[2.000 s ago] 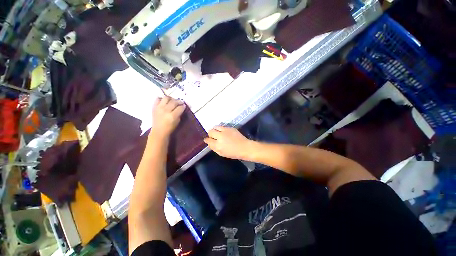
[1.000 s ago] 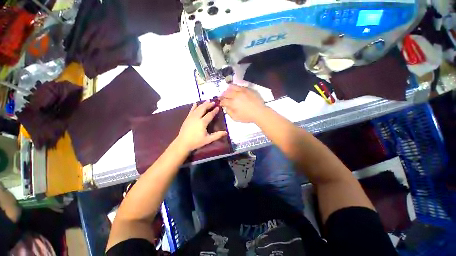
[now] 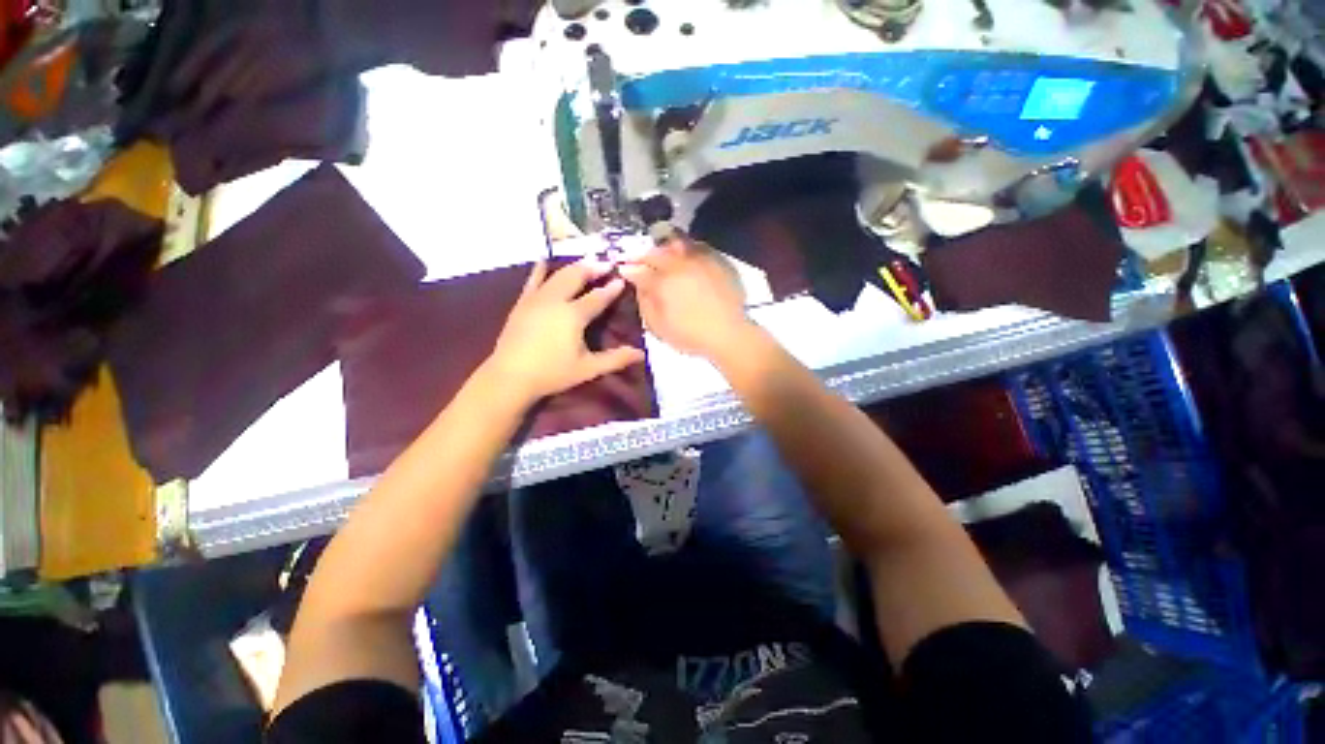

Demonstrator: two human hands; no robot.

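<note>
A maroon garment panel [image 3: 436,364] lies flat on the white machine table. My left hand [image 3: 552,332] rests on its right part with fingers spread, fingertips near the needle. My right hand [image 3: 689,301] is at the panel's right upper corner, fingertips just below the presser foot [image 3: 618,240], and seems to pinch the cloth edge; the fingertips are too blurred to tell fully. The white and blue sewing machine [image 3: 785,128] stands above the hands. Whether a ribbed strip lies under the fingers is hidden.
Dark pieces [image 3: 799,225] and a red and yellow tool [image 3: 907,288] lie right of the needle. A plain maroon panel [image 3: 269,313] lies left, with bunched cloth [image 3: 66,305] beyond. A ruled strip [image 3: 872,371] runs along the front edge. A blue basket [image 3: 1126,480] stands below right.
Over two seconds, my right hand has moved from the panel's front corner up to the needle area. My left hand has flattened on the panel. The view has turned and shifted.
</note>
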